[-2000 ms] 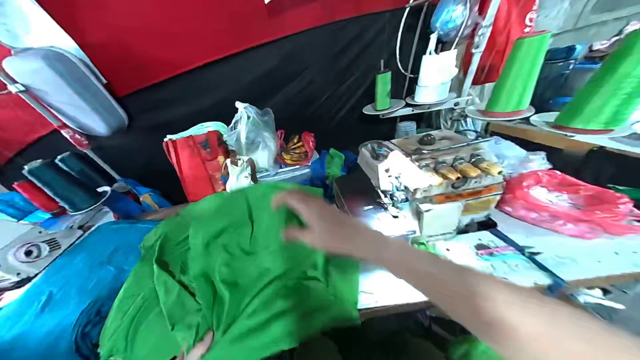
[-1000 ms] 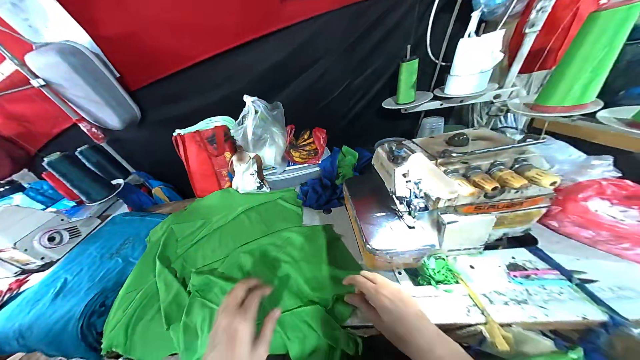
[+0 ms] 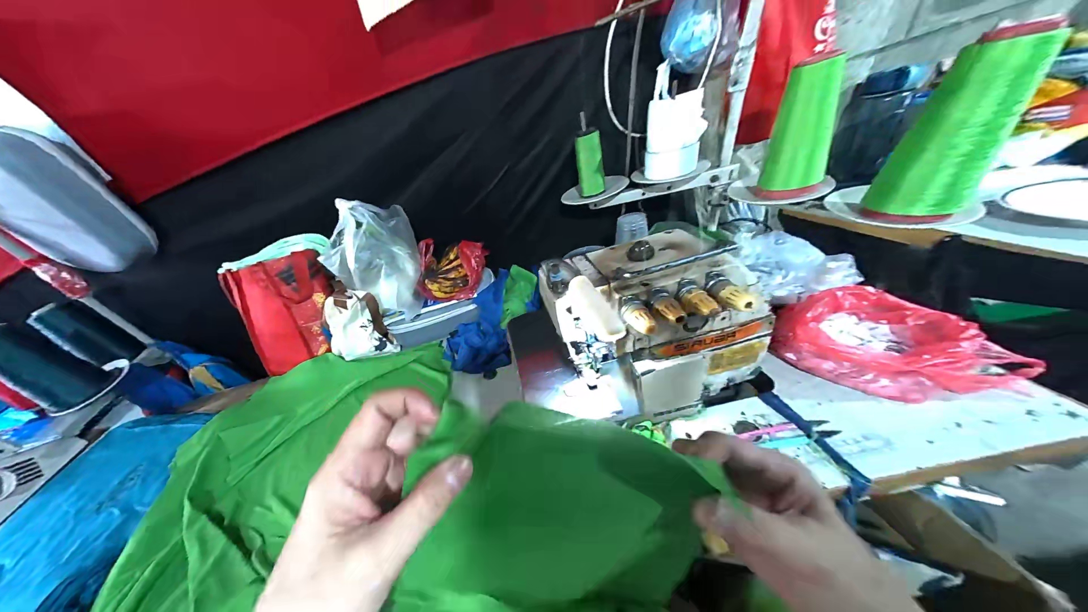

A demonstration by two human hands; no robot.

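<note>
Both hands hold up a piece of green fabric [image 3: 569, 510] in front of an overlock sewing machine [image 3: 663, 323]. My left hand [image 3: 365, 501] has the piece's upper left edge between thumb and fingers. The right edge is pinched in my right hand [image 3: 765, 518], which is slightly blurred. More green fabric [image 3: 255, 459] lies heaped on the table at the left, behind and beside my left hand. The machine's lit presser foot area [image 3: 591, 382] is just beyond the held piece. Whether the held piece joins the heap cannot be told.
Blue fabric [image 3: 76, 510] lies at the far left. Behind stand a red bag [image 3: 276, 310], a clear plastic bag [image 3: 374, 255] and bananas in a red bag [image 3: 450, 270]. Green thread cones [image 3: 799, 127] stand at the upper right. A pink plastic bag [image 3: 892, 340] lies on the white tabletop [image 3: 952, 425].
My right hand was over the green heap two seconds ago, then both hands were low on the fabric. Now both hold a green piece raised between them.
</note>
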